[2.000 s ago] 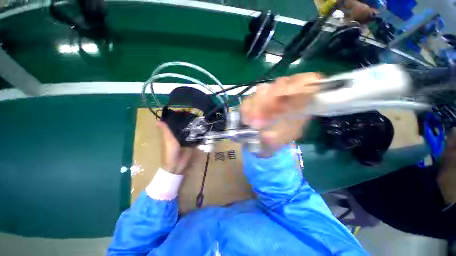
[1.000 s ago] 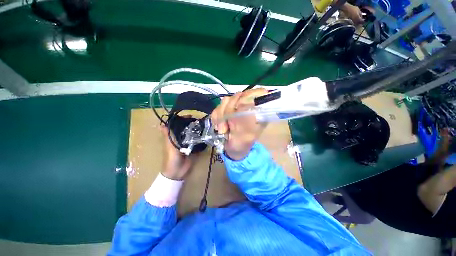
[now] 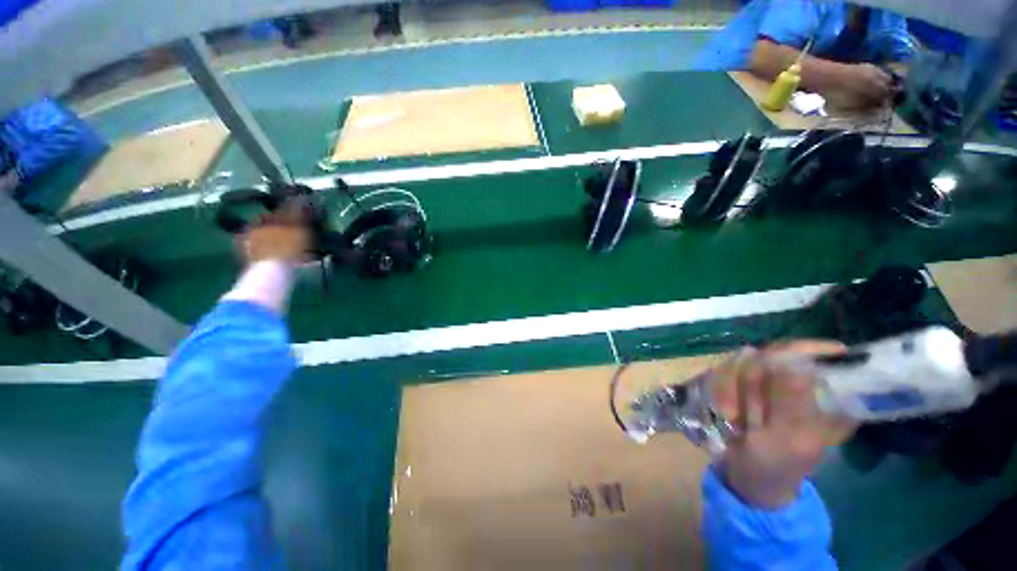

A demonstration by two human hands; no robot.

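Note:
My right hand (image 3: 775, 418) grips the white electric screwdriver (image 3: 898, 377) above the right part of the cardboard mat (image 3: 502, 468). Its silvery nozzle (image 3: 675, 413) points left, with a thin dark curved line beside it. My left hand (image 3: 277, 240) is stretched far forward left, blurred, over the green line at a black headset (image 3: 245, 206). Its fingers are hidden or smeared, so I cannot tell whether they hold the headset. Another black headset with pale hoops (image 3: 387, 240) lies just right of that hand.
Several headsets stand on the green line (image 3: 502, 251), one (image 3: 612, 205) near its middle. Grey posts (image 3: 229, 106) cross the left side. Dark headsets lie right of the mat, partly behind the driver. Across the line are a yellow bottle (image 3: 784, 87), a pale block (image 3: 599, 105) and a person in blue (image 3: 831, 50).
The view has shifted up and forward. My left hand has left the headset above the mat and reached to the line. The driver has moved right, away from that headset, which no longer shows above the mat.

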